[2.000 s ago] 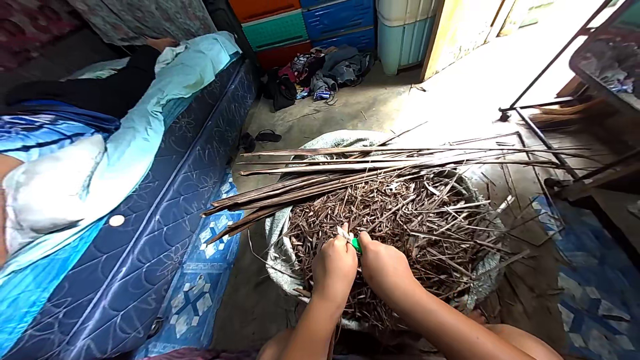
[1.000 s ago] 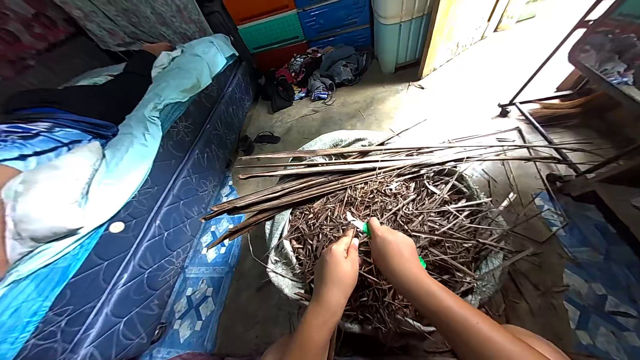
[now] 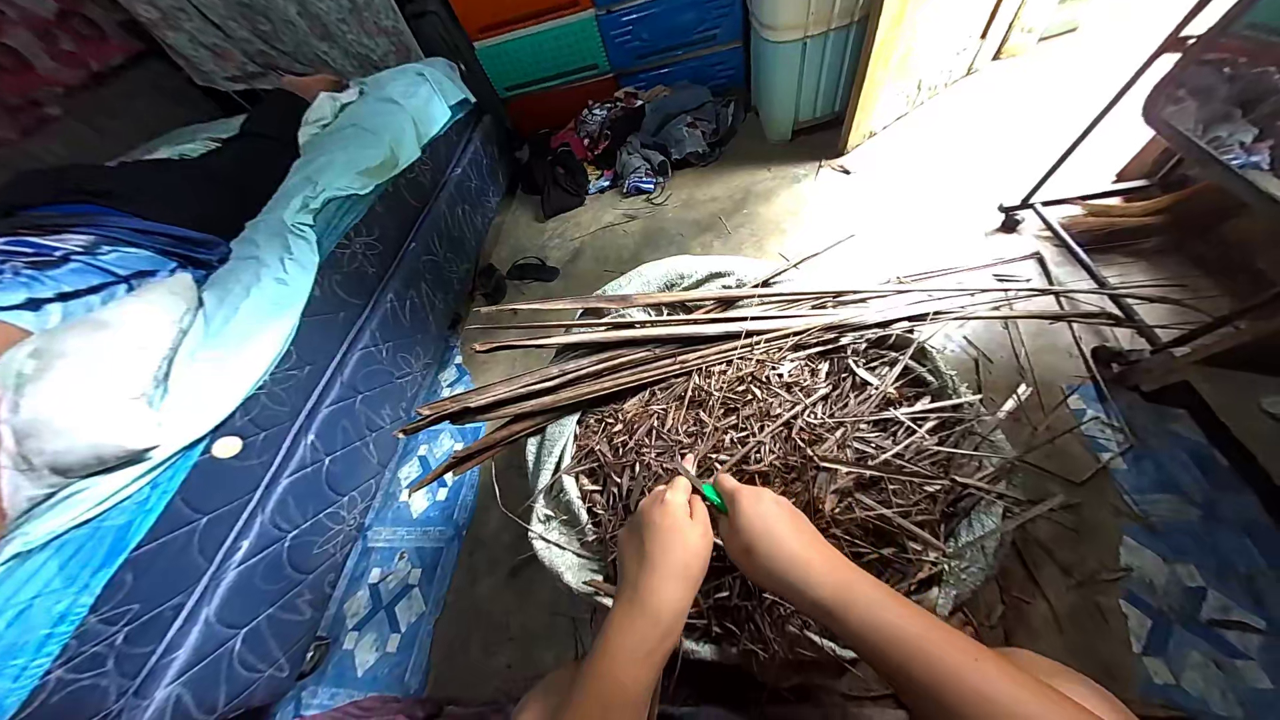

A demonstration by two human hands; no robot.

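Over an open woven sack (image 3: 556,480) full of short cut pieces of dry brown leaf (image 3: 760,410), my two hands meet. My right hand (image 3: 765,525) is closed on a green-handled tool (image 3: 713,497), likely a knife, whose blade is mostly hidden between the hands. My left hand (image 3: 668,530) is closed beside it and pinches something thin, seemingly a dry leaf strip; the fingers hide most of it. Long dry leaf strips (image 3: 600,380) lie across the far side of the sack, their ends sticking out to the left and right.
On the left, a person in dark trousers (image 3: 200,180) lies on a blue mattress (image 3: 340,440). Clothes (image 3: 640,140) are heaped on the floor before plastic drawers (image 3: 545,55). A sandal (image 3: 532,269) lies beyond the sack. A metal frame (image 3: 1090,270) stands at the right.
The green-handled tool shows differently between my hands: its pale blade, plain a second ago, is now mostly hidden. My hands have drawn closer together.
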